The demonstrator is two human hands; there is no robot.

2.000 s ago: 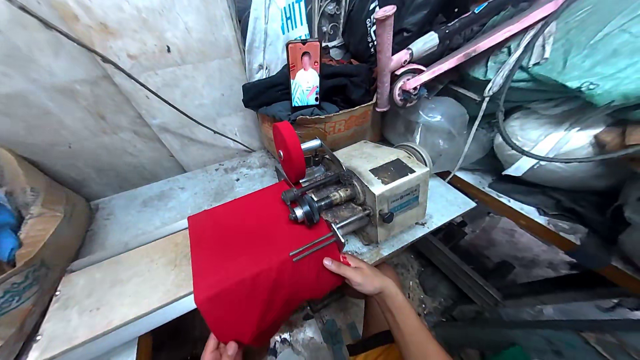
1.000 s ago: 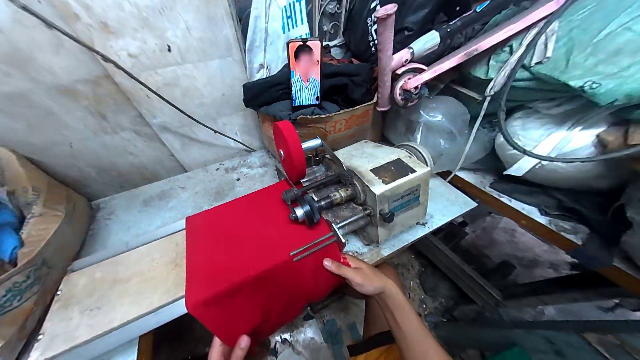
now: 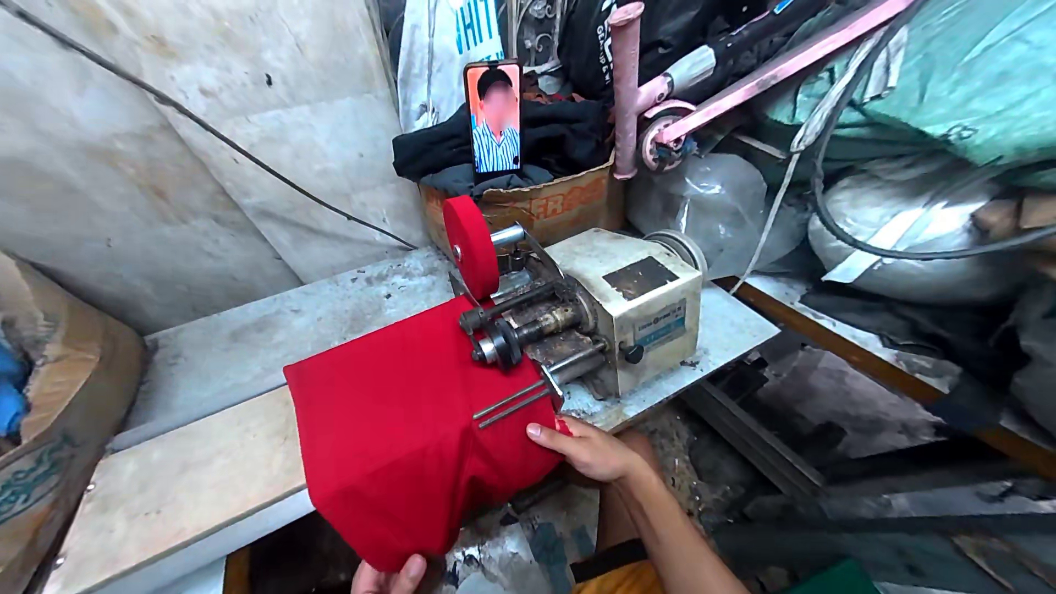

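Red fabric spreads over the bench edge and runs under the rollers of a cream-coloured fabric-strip cutting machine. A narrow roll of red fabric sits on the machine's spindle. My right hand grips the fabric's right edge between thumb and fingers, just below two thin metal guide rods. At the bottom of the view, my left hand pinches the fabric's lower edge, its fingers partly cut off by the frame.
The machine stands on a grey bench. Behind it, a phone leans on dark cloth in a cardboard box. A pink scooter and plastic bags lie at the back right; another cardboard box stands at left.
The fabric's lower part hangs in different folds, and my left hand has shifted slightly while holding its lower edge. My right hand stays beside the guide rods.
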